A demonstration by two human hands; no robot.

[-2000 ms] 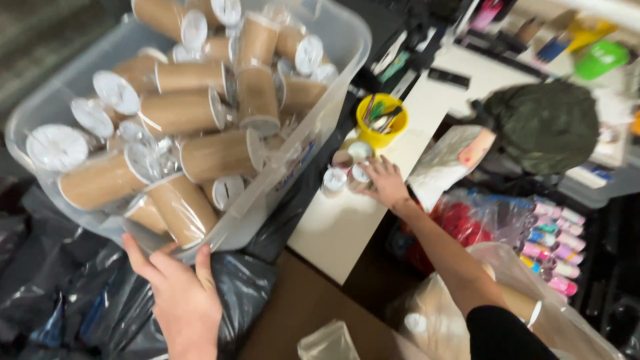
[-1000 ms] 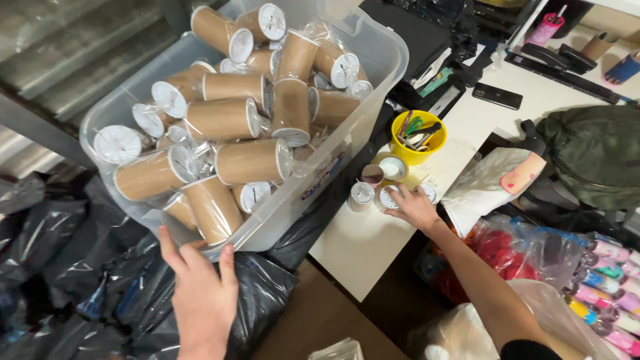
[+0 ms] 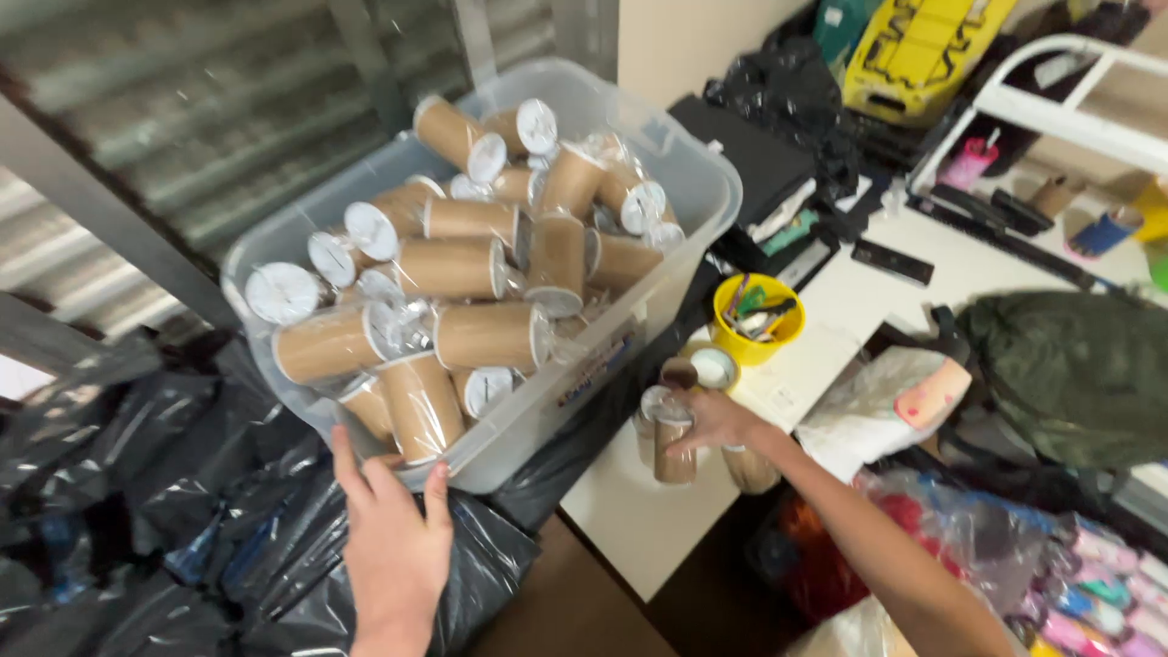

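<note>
A clear plastic bin holds a heap of brown cardboard tubes with white round ends, such as the wrapped tube near its middle. My left hand is at the bin's near rim, fingers against the wall and thumb at the edge. Over the white table my right hand grips a wrapped cardboard tube, which looks tilted. Close by are another pale-topped tube, a round container with a whitish top and a tube partly behind my wrist.
A yellow bucket of pens and tools stands behind the tubes. Black plastic bags lie left of and below the bin. A dark phone-like object, a green bag and a clear bag of colourful items are to the right.
My right hand, earlier resting on the white tops of the standing tubes, now has one tube in its fingers. My left hand stays at the bin's rim.
</note>
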